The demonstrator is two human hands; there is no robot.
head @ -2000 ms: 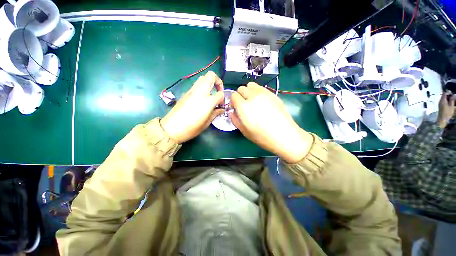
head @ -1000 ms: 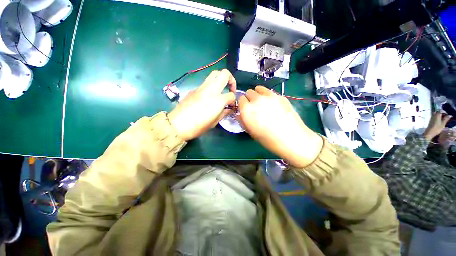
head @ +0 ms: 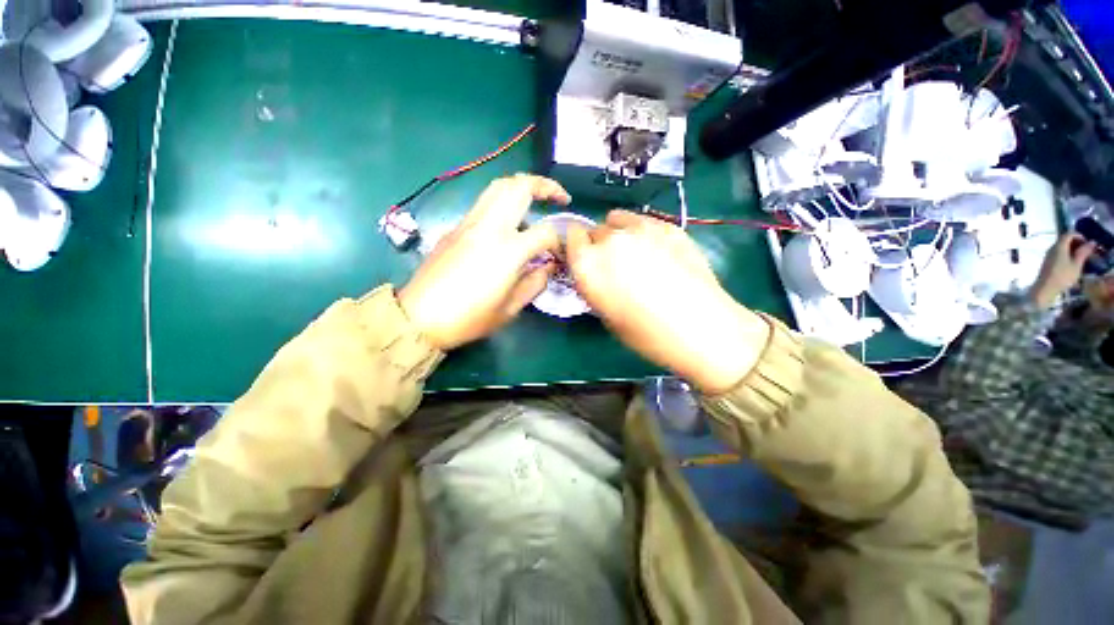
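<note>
A white round plastic housing (head: 560, 300) is on the green bench near its front edge, mostly covered by my hands. My left hand (head: 486, 263) is at its left side, fingers on the housing and bent into its opening. My right hand (head: 648, 287) is at its right side, fingertips pinched together inside the opening. Small dark and reddish bits, perhaps lead wires, show between my fingertips; what exactly I pinch is hidden. A small silvery-white wired component (head: 401, 228) with red and black leads lies on the bench left of my left hand.
A pale grey screw feeder (head: 648, 64) stands behind my hands, with a black electric screwdriver (head: 782, 100) slanting at its right. White housings with tangled cables (head: 910, 287) are piled at right; other white housings (head: 76, 144) cluster at left. A person in a checked sleeve (head: 1032, 391) is at right.
Both hands stay at the housing; my left fingers have shifted slightly around its opening. The camera view has moved a little, shifting the whole bench in the picture.
</note>
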